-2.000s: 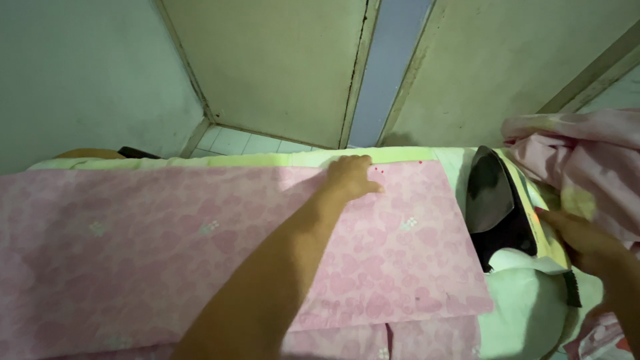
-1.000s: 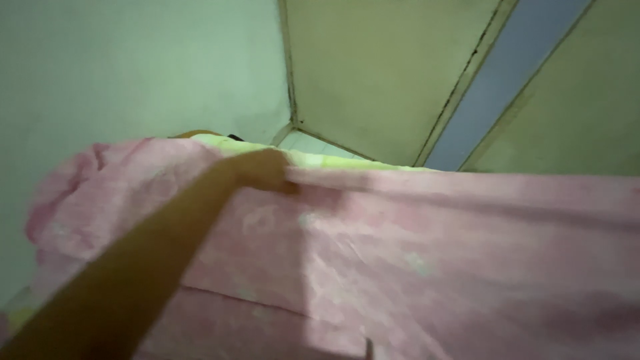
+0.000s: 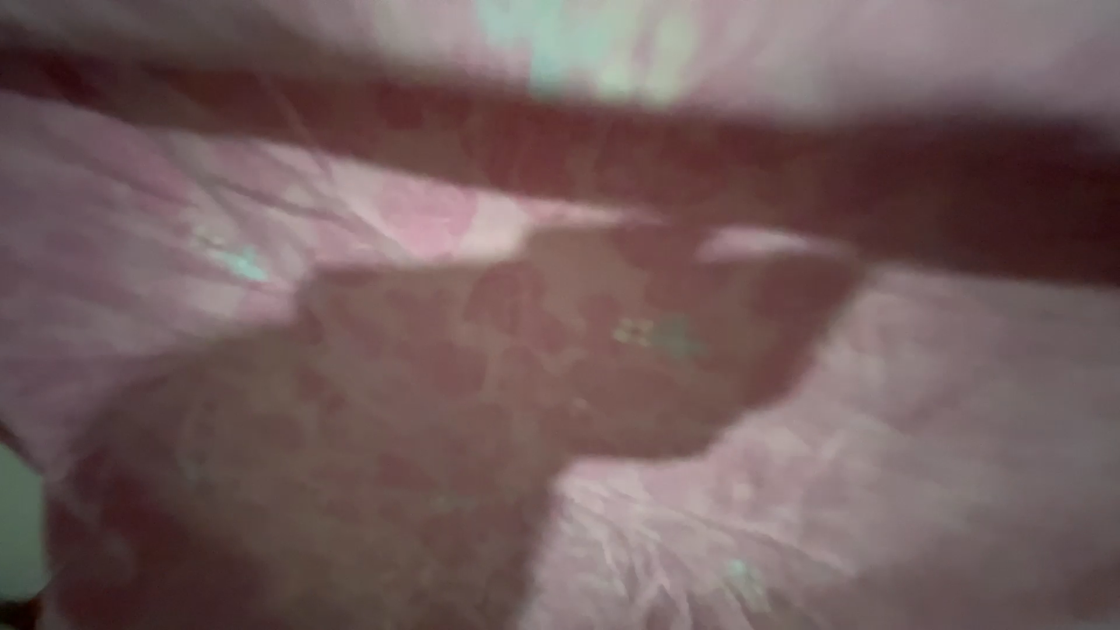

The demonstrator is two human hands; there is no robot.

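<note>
Pink patterned fabric (image 3: 945, 420) fills nearly the whole head view, very close to the camera and blurred. It has small pale green and yellow flower prints and fine wrinkles at the lower middle and upper left. A large dark shadow (image 3: 420, 394) lies across its middle and lower left, and a dark band runs over the upper part. Neither my left hand nor my right hand can be made out; the cloth hides whatever is behind it.
At the lower left edge a small patch of pale green surface (image 3: 19, 525) shows past the cloth, with something dark below it that is too small to tell.
The pink fabric, which lay spread out below with a hand on its far edge, is now right in front of the camera. That hand, the doors and the wall are out of sight.
</note>
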